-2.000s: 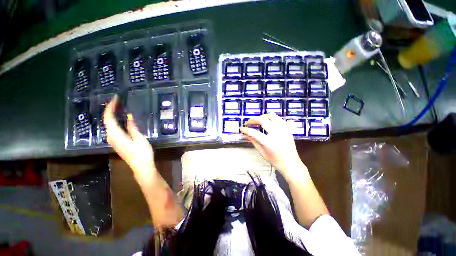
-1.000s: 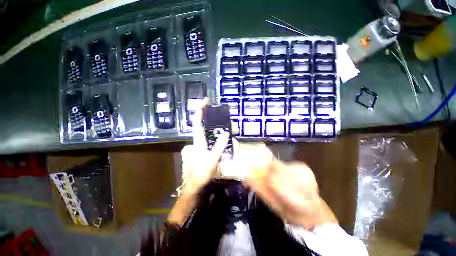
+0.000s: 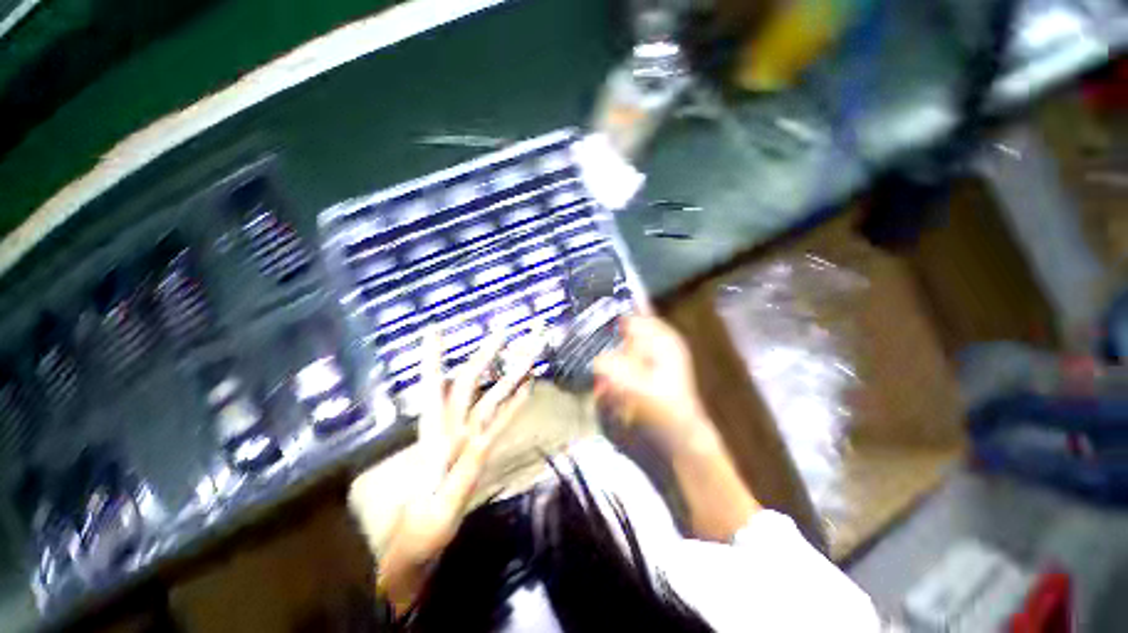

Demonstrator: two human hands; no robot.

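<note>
The view is badly blurred. A black keypad phone (image 3: 591, 324) is upright over the lower right corner of the whitish lens tray (image 3: 327, 218). My right hand (image 3: 646, 377) grips its right edge. My left hand (image 3: 464, 427) is at the tray's front edge, fingers spread, fingertips close to the phone's left side; whether they touch it cannot be told. The lens tray's rows of small dark-bordered squares show as streaks. The clear phone tray (image 3: 291, 297) lies to the left with several black phones in it.
A whitish bottle (image 3: 631, 99) stands behind the lens tray, with a white paper piece (image 3: 609, 173) beside it. A small black frame (image 3: 672, 220) lies right of the tray. An open brown carton (image 3: 878, 383) holding clear film (image 3: 792, 371) is below the bench edge. A yellow object (image 3: 792, 43) is behind.
The view has swung right and tilted. The phone, earlier in my left hand before my body, is now over the lens tray's corner in my right hand. My left hand's fingers have spread.
</note>
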